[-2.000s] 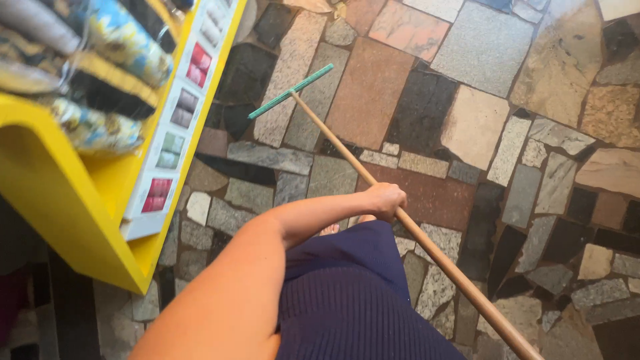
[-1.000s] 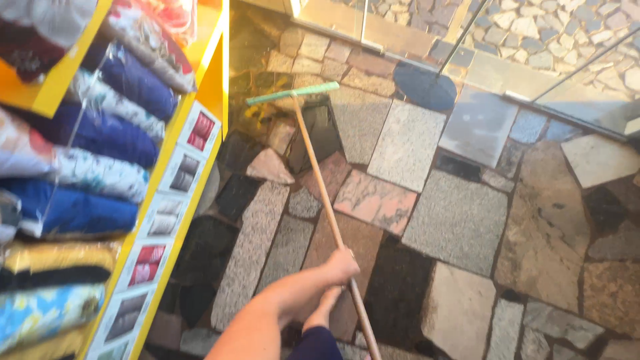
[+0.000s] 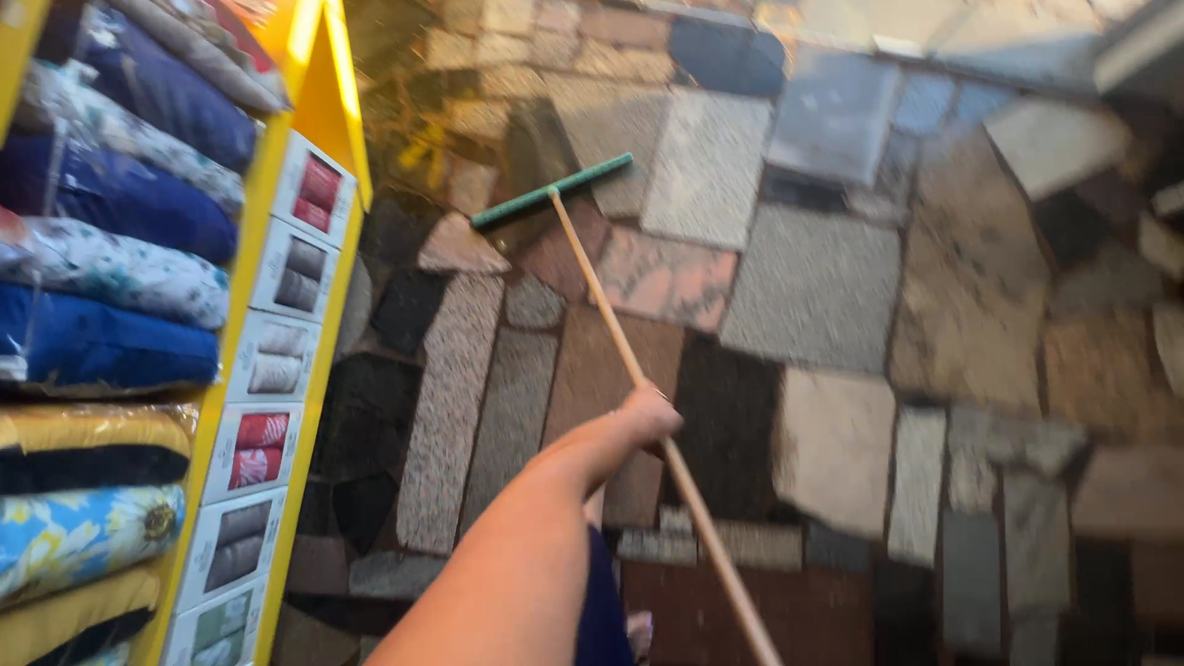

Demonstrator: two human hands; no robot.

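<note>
My left hand (image 3: 652,418) is closed around the light wooden pole (image 3: 698,509) of a floor squeegee. The pole slants from the lower right up to a green squeegee head (image 3: 552,192), which lies across the stone floor ahead of my hand, at the upper middle left. Its right end points up and to the right. My left forearm comes in from the bottom edge. My right hand is out of view, and the pole's lower end runs out of the frame.
At the left stands a yellow shelf (image 3: 356,139) with packed folded textiles (image 3: 139,264) and a column of white boxes (image 3: 277,356). Irregular stone slabs (image 3: 814,287) make up the floor. Part of a foot shows near my dark blue clothing at the bottom.
The squeegee head has moved forward over the floor from its spot two seconds ago, then partway back toward me since one second ago. My left hand keeps hold of the pole. The view has shifted.
</note>
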